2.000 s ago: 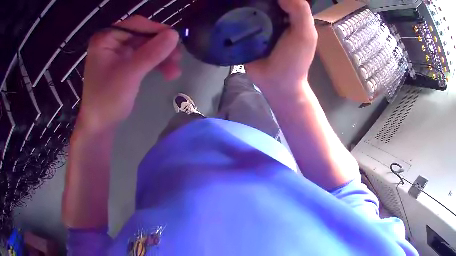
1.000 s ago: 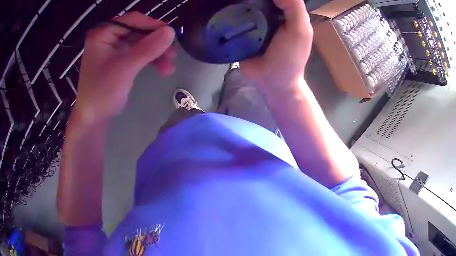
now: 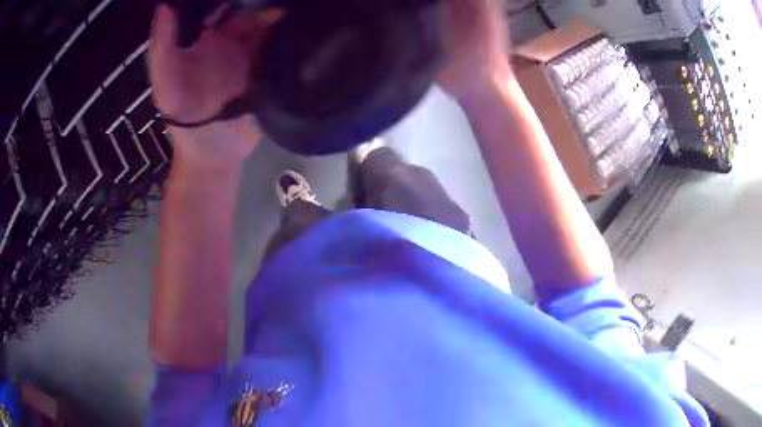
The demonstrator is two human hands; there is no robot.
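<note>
A pair of black headphones is at the top centre of the head view, blurred, with one large round cup towards me. My left hand is bare and holds the headphones at their left side. A thin black cable loops across my left wrist and runs to the cup; its plug end is hidden or too blurred to tell. My right hand is bare, blurred and partly cut off by the top edge, with its fingers on the right side of the headphones.
A dark rack with pale strip edges and dangling wires stands at the left. An open brown carton with rows of whitish pieces is at the right. Beyond it are a panel with yellow knobs and a pale cabinet. Grey floor lies below.
The slotted face of the cup has turned out of sight and the headphones have moved down and left. My left hand has gone from pinching the cable beside the cup to holding the headphones.
</note>
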